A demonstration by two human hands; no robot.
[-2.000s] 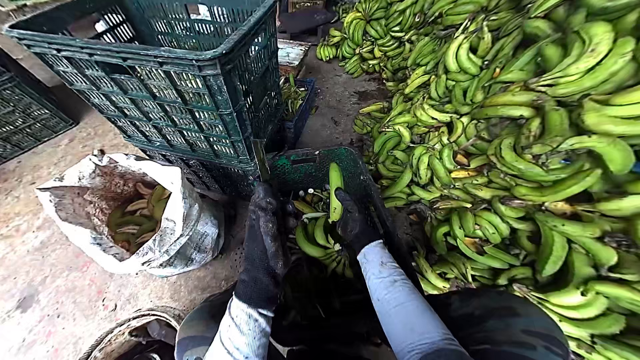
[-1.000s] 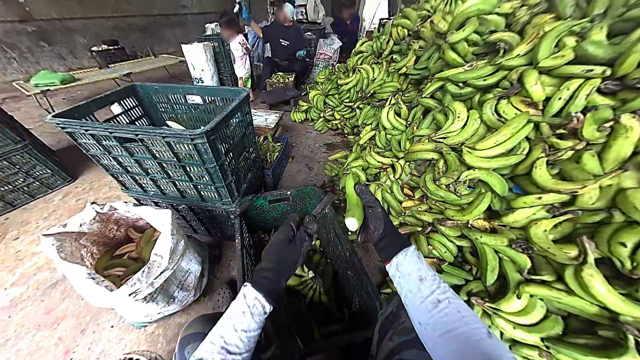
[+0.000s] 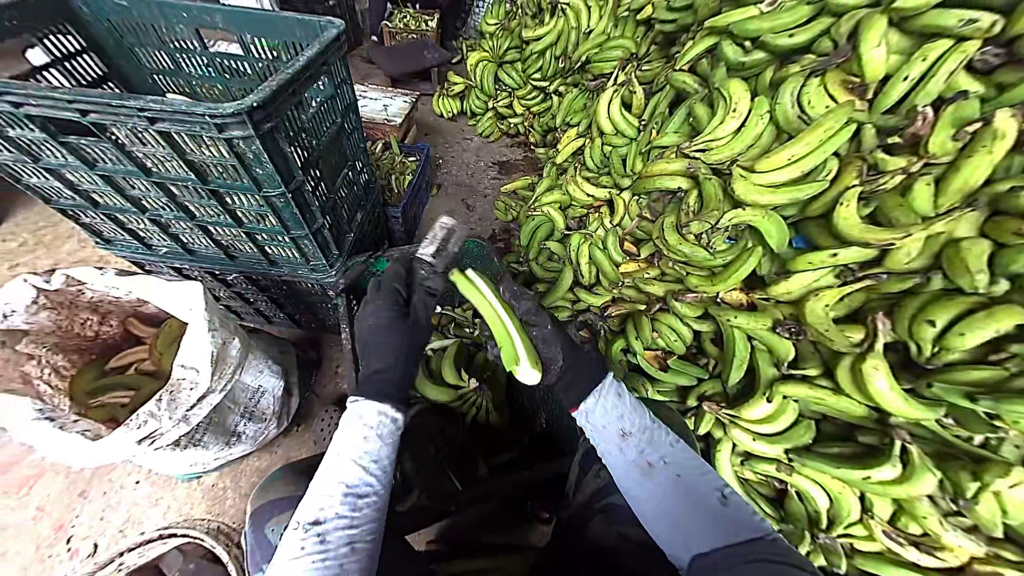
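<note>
Near the centre, my right hand [image 3: 560,344] in a dark glove holds a green plantain [image 3: 500,324]. A pale strip runs along the plantain's skin, and its lower end is cut and whitish. To its left, my left hand [image 3: 396,324], also gloved, grips a tool wrapped in grey, worn material [image 3: 442,240]; its blade cannot be made out. Below both hands, green plantains [image 3: 460,380] and peel lie in a dark green crate, whose near part is in deep shadow.
A big heap of green plantains [image 3: 768,240] fills the right side. Stacked green plastic crates [image 3: 184,176] stand at the left, above a white woven sack [image 3: 232,384] holding peels. A blue crate [image 3: 410,192] of peels is behind. At the lower left is a round container's rim [image 3: 172,540].
The plantain in my right hand now shows a long pale strip and tilts differently. My left hand, with the tool, is beside it. The view has tipped downward since one second ago.
</note>
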